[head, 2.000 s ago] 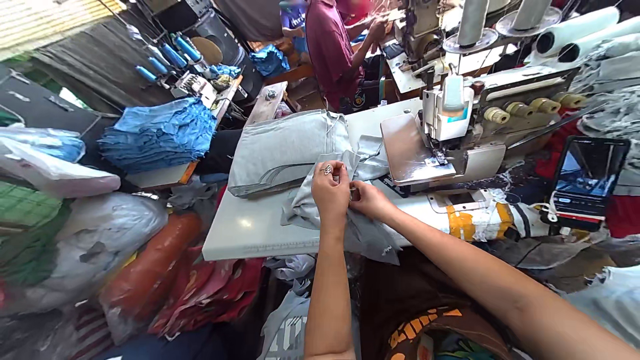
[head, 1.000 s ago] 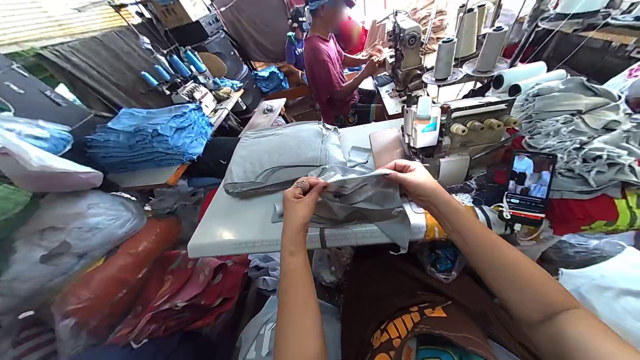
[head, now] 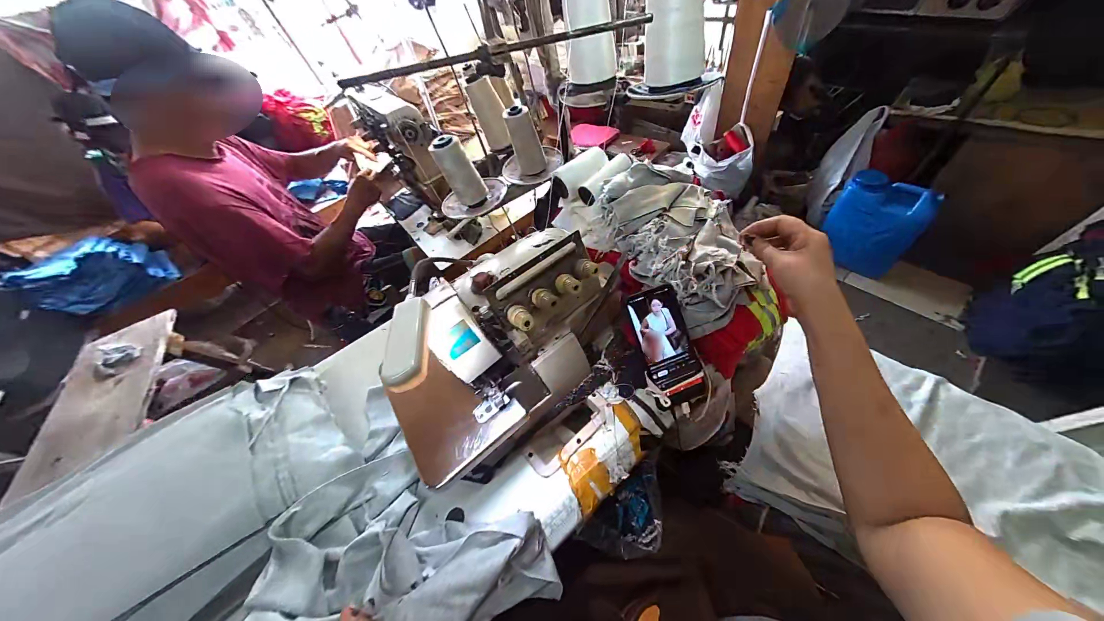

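My right hand [head: 789, 250] is raised beside a pile of grey fabric pieces [head: 681, 233] with frayed edges. Its thumb and fingertips are pinched together; whether a small dark thing is between them cannot be told. Only fingertips of my left hand [head: 355, 613] show at the bottom edge, against a crumpled grey garment piece [head: 466, 561]; its grip is hidden. An overlock sewing machine [head: 500, 336] stands on the white table between the hands. Left of it lie flat grey garments [head: 147, 492].
A lit phone [head: 662, 336] stands right of the machine. Thread cones [head: 459, 171] rise behind it. A person in a maroon shirt [head: 233, 207] works at another machine. White cloth [head: 940, 440] lies under my right forearm; a blue jerrycan [head: 880, 220] is beyond.
My right hand has left the grey garment piece and moved right to the fabric pile. My left hand is now mostly out of view. The view has swung right.
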